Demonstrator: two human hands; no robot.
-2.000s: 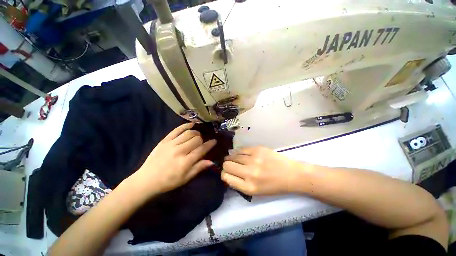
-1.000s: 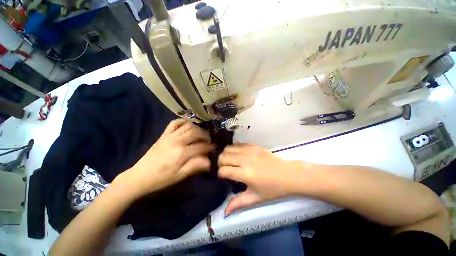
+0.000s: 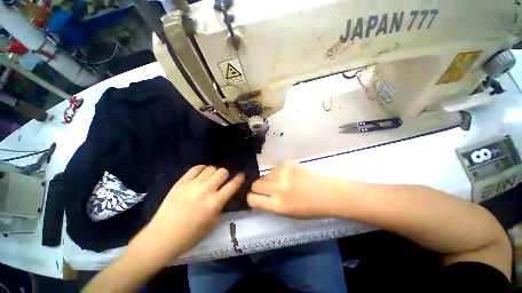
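A black garment (image 3: 166,131) lies bunched on the table left of and under the sewing machine's (image 3: 320,51) needle area, with a black-and-white patterned patch (image 3: 113,197) showing. The presser foot area (image 3: 256,127) is over the cloth; the needle itself is too small to tell. My left hand (image 3: 200,191) lies flat on the garment, fingers spread, below the machine head. My right hand (image 3: 286,191) pinches the garment's right edge with its fingertips, close to my left fingertips.
Dark thread snips (image 3: 371,125) lie on the machine bed. A grey inset with a round white part (image 3: 481,155) is at table right. A long black slab (image 3: 53,210) and a red-handled item (image 3: 71,110) lie at left. A second machine (image 3: 22,197) stands at the left edge.
Both hands have stayed on the cloth; my left hand has moved back from the presser foot towards me and flattened. The garment's lower edge has drawn up from the table's front edge. The view has shifted slightly.
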